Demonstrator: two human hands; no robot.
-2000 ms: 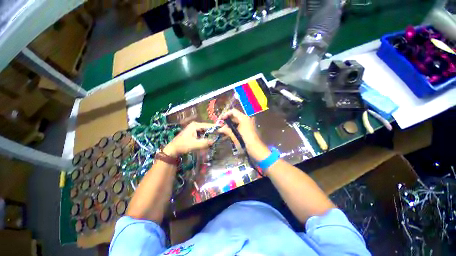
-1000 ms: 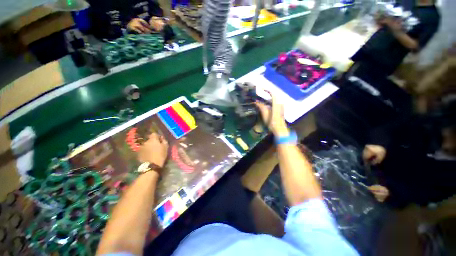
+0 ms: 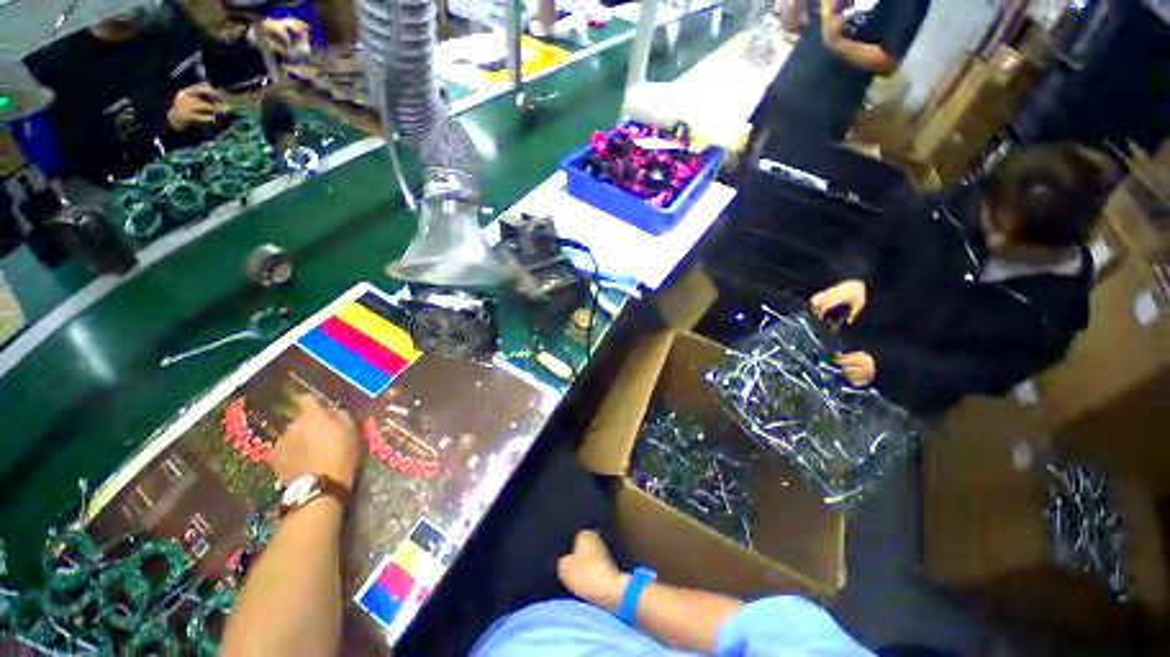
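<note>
My left hand rests on the printed work mat; its fingertips point to the mat's upper part, and I cannot tell whether it holds anything. My right hand is low, off the bench, between my lap and the cardboard box; its fingers are partly hidden and no held thing shows. Green ring parts with pale wires lie heaped at the mat's lower left. The black soldering stand, with a cable, is right of the fume hood.
The clear hood hangs above a black fan. A blue bin holds magenta-and-black parts. A small yellow-handled tool lies near the bench edge. A cardboard box holds wired parts; a person handles wires over it.
The view has swung right. My right hand has left the soldering stand area and dropped beside my lap. My left hand has parted from it and stays on the mat.
</note>
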